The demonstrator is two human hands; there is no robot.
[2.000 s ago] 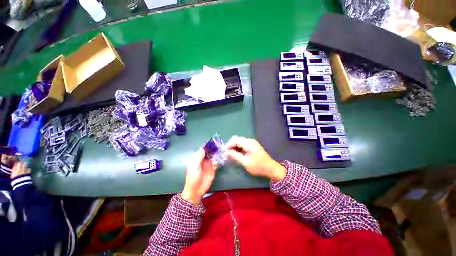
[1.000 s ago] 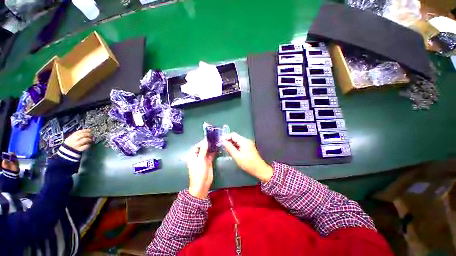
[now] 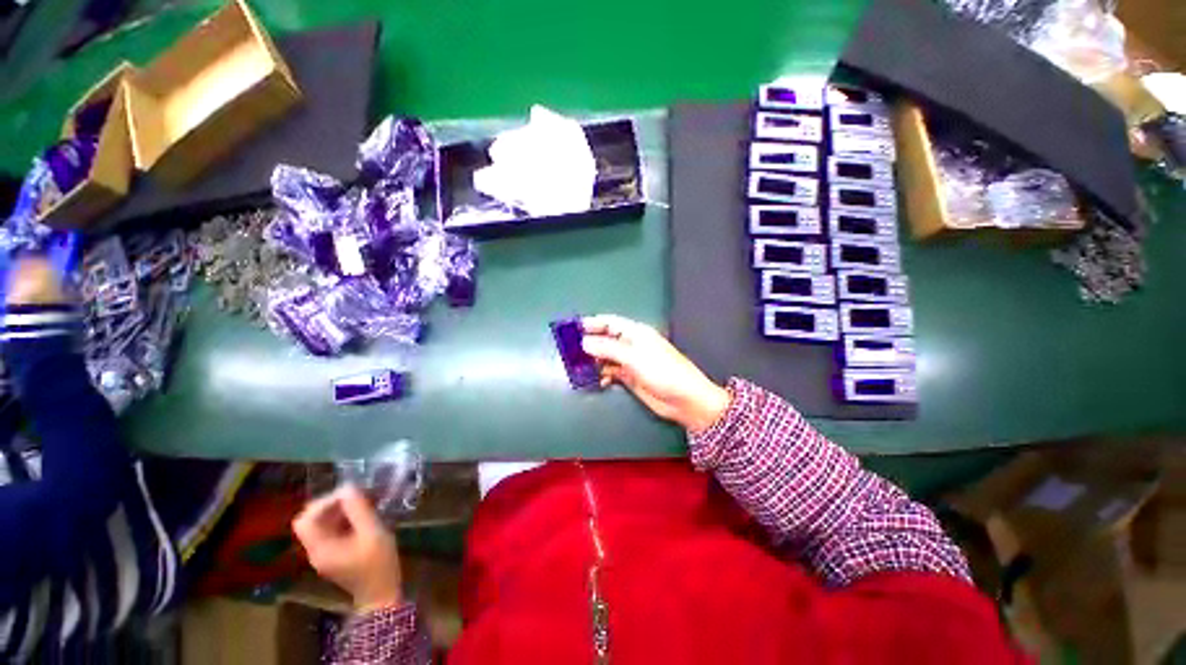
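My right hand holds a dark purple screen module upright between thumb and fingers, above the green bench near its front edge. My left hand is low at the left, off the bench edge, and blurred. A clear crinkled plastic bag is at its fingertips; it looks pinched there. A single silver-grey device lies on the bench at the left. Bagged modules lie in a heap behind it. Rows of silver devices lie on the black foam mat at the right.
A black tray holds a crumpled white cloth. Grey frames and small grey pieces lie left. Cardboard boxes stand back left, another at right under a foam sheet. Another person's arm reaches in at far left.
The module is out of its clear bag and in my right hand alone. My left hand has moved down and left, away from it, with the bag. The other person's hand has moved further left.
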